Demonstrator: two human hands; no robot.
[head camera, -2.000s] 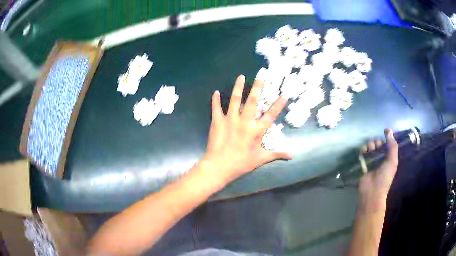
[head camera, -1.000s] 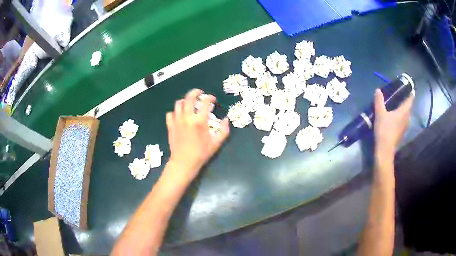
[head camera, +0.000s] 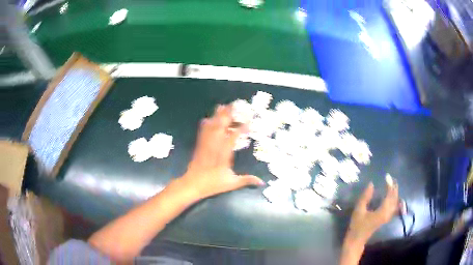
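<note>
White plastic pieces (head camera: 295, 145) lie in a dense cluster on the dark green bench top, and two small pairs (head camera: 150, 147) lie to the left. My left hand (head camera: 215, 155) is at the cluster's left edge, fingers over or against the outer white pieces, thumb spread toward me; no firm grip shows. My right hand (head camera: 372, 212) is right of the cluster near the front edge, blurred, with thumb and finger apart and nothing clearly between them. A tiny bright tip shows left of it; the power screwdriver's body cannot be made out.
A cardboard screw tray (head camera: 98, 96) stands at the left. Cardboard (head camera: 13, 165) and a carton with whitish contents are at lower left. A pale edging (head camera: 249, 76) separates the bench from the green conveyor (head camera: 207, 41), which carries scattered white pieces. A blue sheet (head camera: 363, 67) lies at far right.
My left hand first went from over the cluster to its left, then back to its left edge. The right hand has moved lower; the dark screwdriver it held no longer shows clearly. The view has shifted.
</note>
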